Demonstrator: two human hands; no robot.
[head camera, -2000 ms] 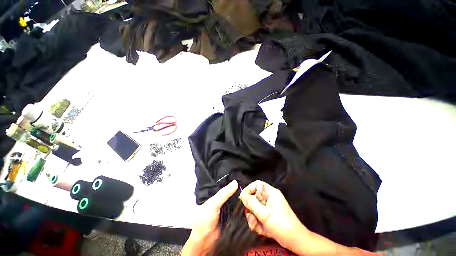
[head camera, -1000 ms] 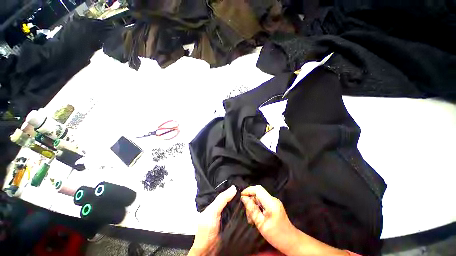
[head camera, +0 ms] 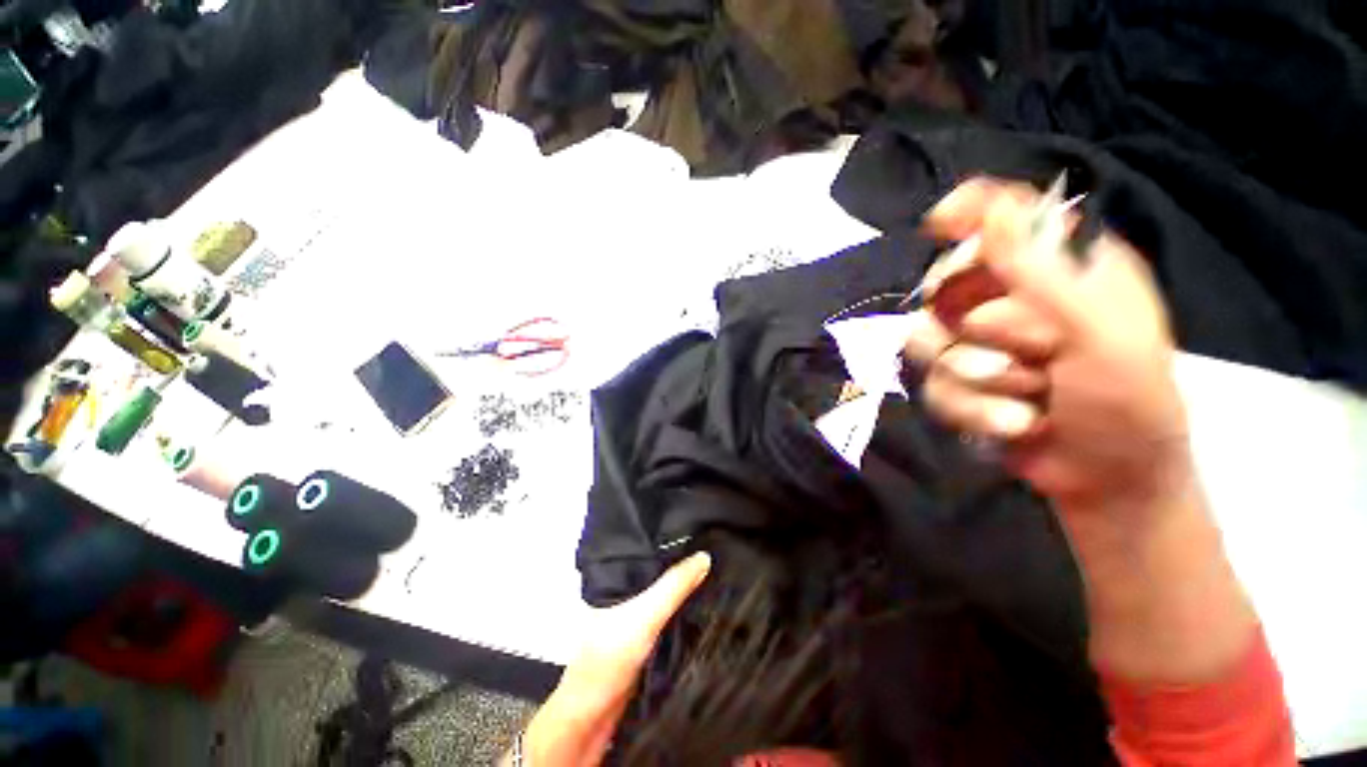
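Observation:
The black garment (head camera: pixel 675 435) lies bunched on the table and towards my lap, with a white piece (head camera: pixel 867 367) showing in it. My left hand (head camera: pixel 622 652) holds the garment at its lower left edge, thumb on top. My right hand (head camera: pixel 1049 345) is raised above the garment at the right, blurred, with fingers curled and fingertips pinched. No needle can be made out in it. A short pale line of thread lies on the cloth by my left thumb.
Red-handled scissors (head camera: pixel 517 348), a phone (head camera: pixel 402 388) and a pile of small dark fasteners (head camera: pixel 480 481) lie left of the garment. Black thread cones (head camera: pixel 352 510) and bottles (head camera: pixel 143 247) stand farther left. A black, brown and olive garment pile (head camera: pixel 675 68) lies behind.
My right hand has left the spot beside my left thumb and risen up and to the right. My left hand stays on the garment. The whole view has shifted somewhat.

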